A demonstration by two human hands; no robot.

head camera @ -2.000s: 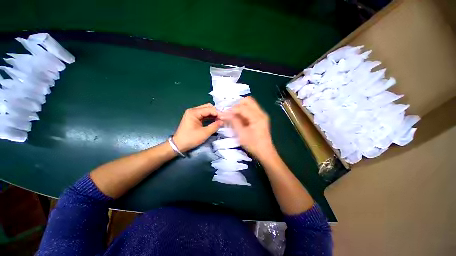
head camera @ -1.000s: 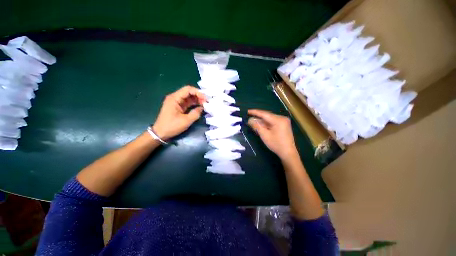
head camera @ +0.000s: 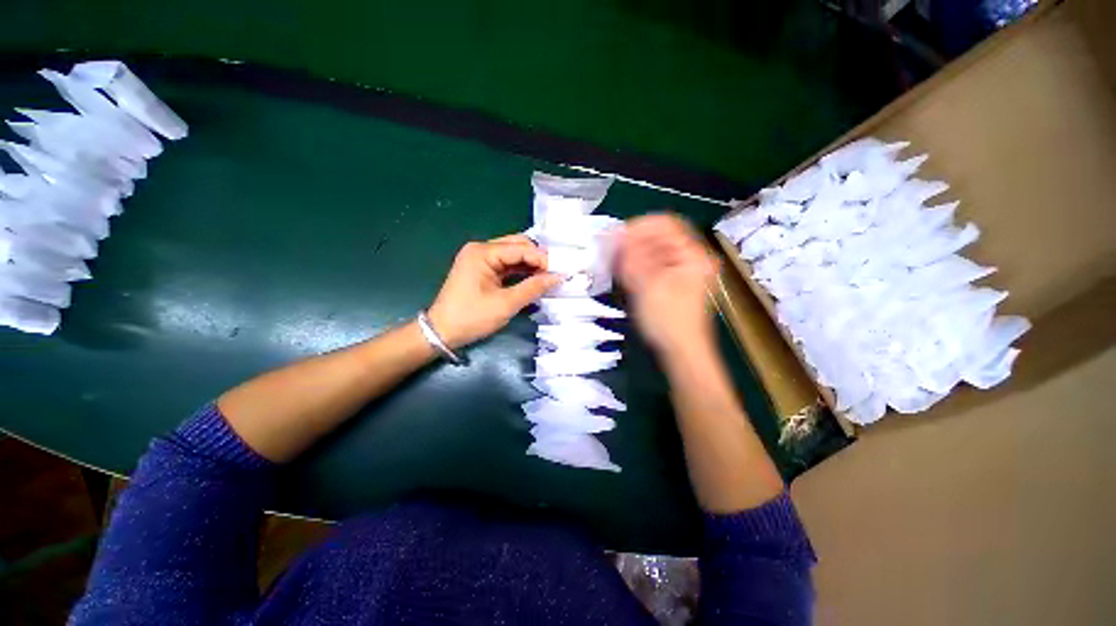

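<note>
A working row of overlapped white packets lies upright on the dark green bench in front of me. My left hand is at the row's left edge in its upper half, thumb and forefinger pinched on a white packet. My right hand is blurred, just right of the row's upper part; its fingers are bent and whether they hold anything cannot be told. No thin piece can be made out at its fingertips.
A waiting stack of packets lies at the far left. An open carton at the right holds packed rows of white packets. A gold-brown bundle of thin pieces lies along its near edge. Clear plastic shows below the bench.
A second ago my left hand was at the row's edge and my right hand stood apart, lower right, near a thin piece. My right hand is now higher and closer to the row.
</note>
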